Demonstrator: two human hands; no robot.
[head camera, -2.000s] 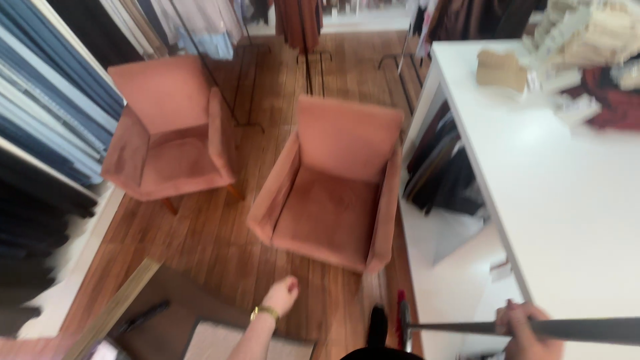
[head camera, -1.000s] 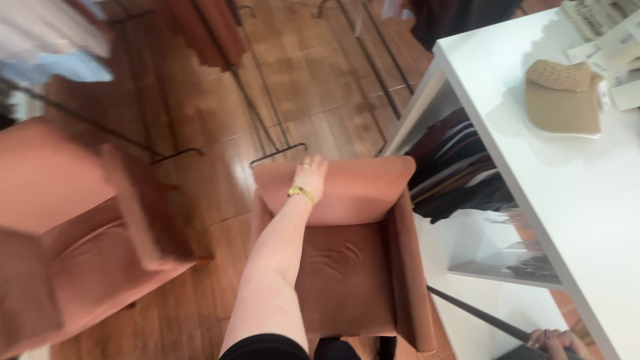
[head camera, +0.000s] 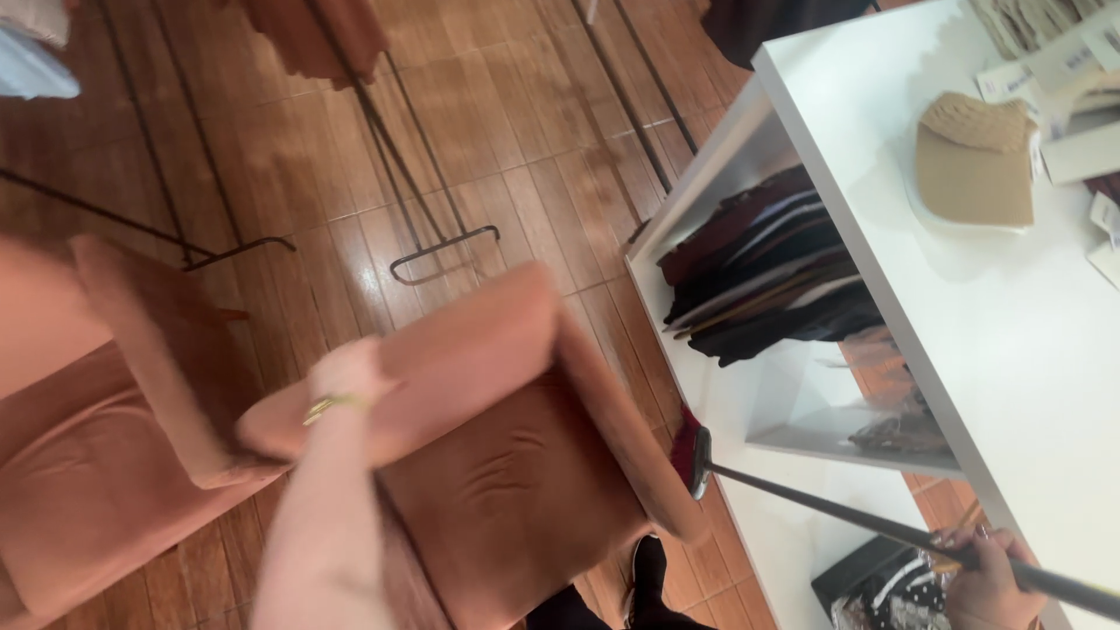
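Observation:
My left hand (head camera: 350, 372), with a gold bracelet at the wrist, grips the top of the backrest of a salmon upholstered armchair (head camera: 516, 472); its fingers are blurred. The chair stands turned at an angle, its near left part beside a second salmon armchair (head camera: 70, 472). At the lower right, my right hand (head camera: 993, 577) is closed around the dark handle of a broom (head camera: 822, 503). The broom's red bristles (head camera: 685, 442) are by the floor, between the gripped chair's right arm and the white shelf unit.
A white table with shelves (head camera: 989, 332) runs along the right, bearing a beige cap (head camera: 976, 166) and tagged garments. Dark clothes (head camera: 770, 271) hang beneath it. Metal rack feet (head camera: 446, 249) stand on the wooden floor (head camera: 542, 210) beyond the chairs. A black shoe (head camera: 647, 569) shows below.
My left hand has gone from free in the air to the armchair's backrest. Since one second ago the chair has turned and come close to the other armchair. My right hand keeps the broom handle.

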